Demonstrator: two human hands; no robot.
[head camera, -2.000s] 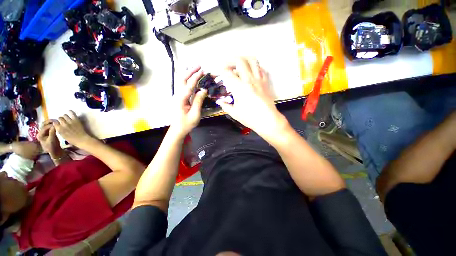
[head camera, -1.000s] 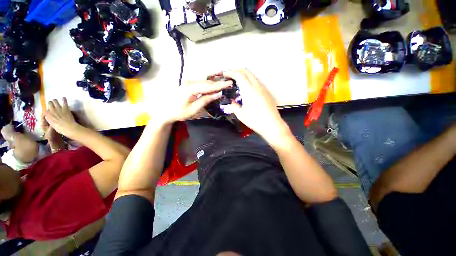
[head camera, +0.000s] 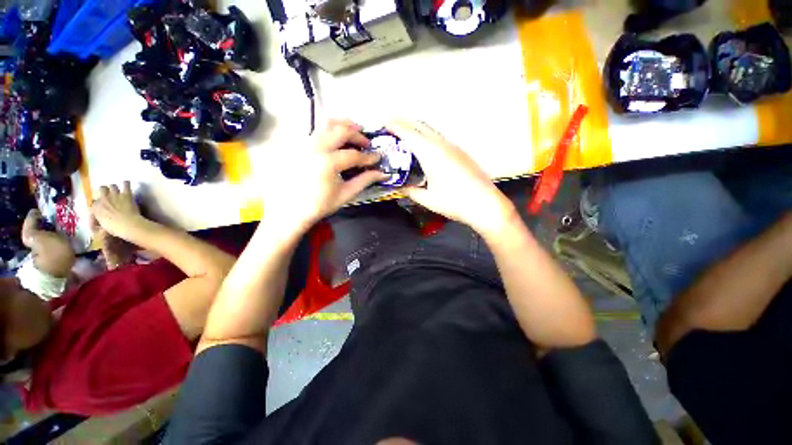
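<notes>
A round black camera housing (head camera: 395, 160) with a silver-white face turned up is held at the bench's front edge. My left hand (head camera: 337, 170) is on its left side, with fingers over the rim and face. My right hand (head camera: 445, 174) grips its right side. The fingers hide much of the unit, and small parts inside cannot be told.
A screw feeder (head camera: 365, 42) stands beyond my hands. Partly built units (head camera: 187, 87) are piled at the left. Black housings (head camera: 656, 75) sit at the right. A red-handled tool (head camera: 558, 161) sticks over the bench edge. People sit on both sides; one hand (head camera: 117, 211) rests on the bench.
The unit has turned from a dark, cluttered side to its silver-white round face. My left hand moved across its left side; my right hand stayed around the right side.
</notes>
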